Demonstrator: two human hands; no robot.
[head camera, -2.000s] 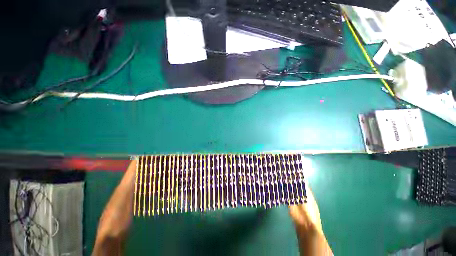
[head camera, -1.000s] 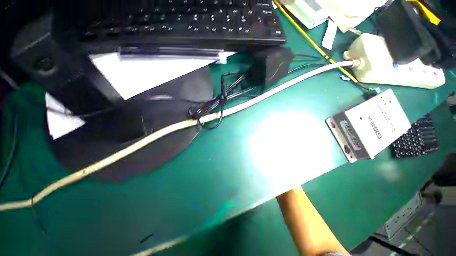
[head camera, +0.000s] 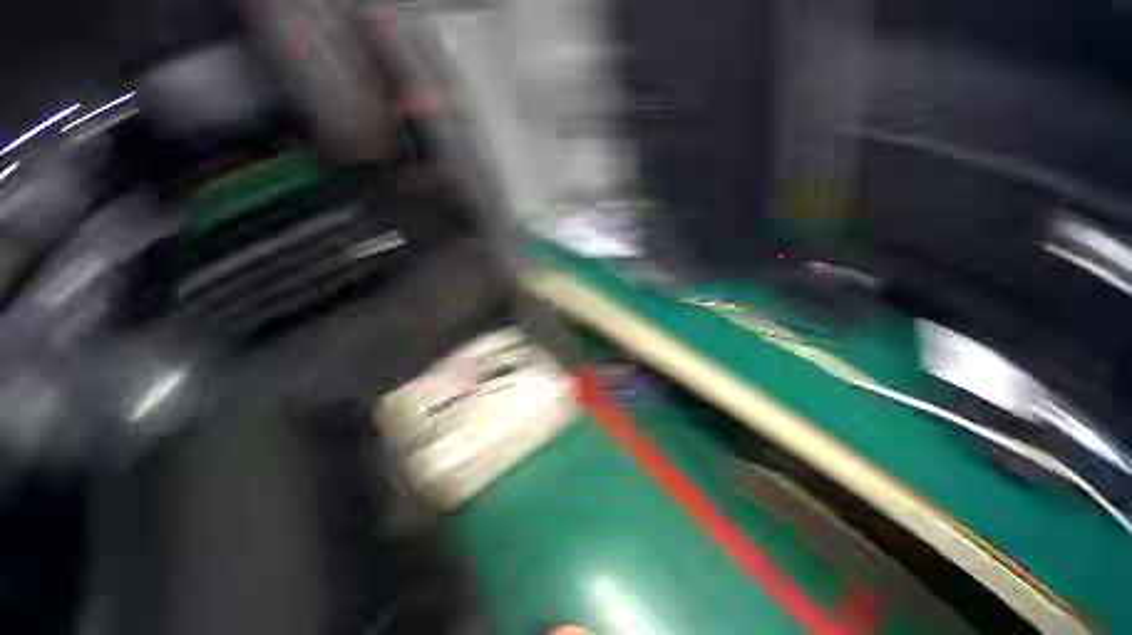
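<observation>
The view is strongly blurred. A small skin-coloured tip, apparently my left hand (head camera: 569, 630), shows at the bottom edge. The rest of that hand is cut off, so its grip cannot be seen. My right hand is out of the picture. The green benchtop (head camera: 534, 527) lies in front of me. An off-white box (head camera: 478, 428) with dark marks on top sits at its far left end. The striped panel stack is not visible.
A red strip (head camera: 701, 509) runs along the bench beside the raised green shelf (head camera: 795, 354) and its pale edge. A white cable (head camera: 925, 403) lies on the shelf. Dark ribbed blocks (head camera: 292, 267) and a green layered stack (head camera: 255, 192) stand at far left.
The view has swung left from the shelf's keyboard and white device towards the bench end. The panel stack seen two seconds ago and the forearm seen one second ago are out of view.
</observation>
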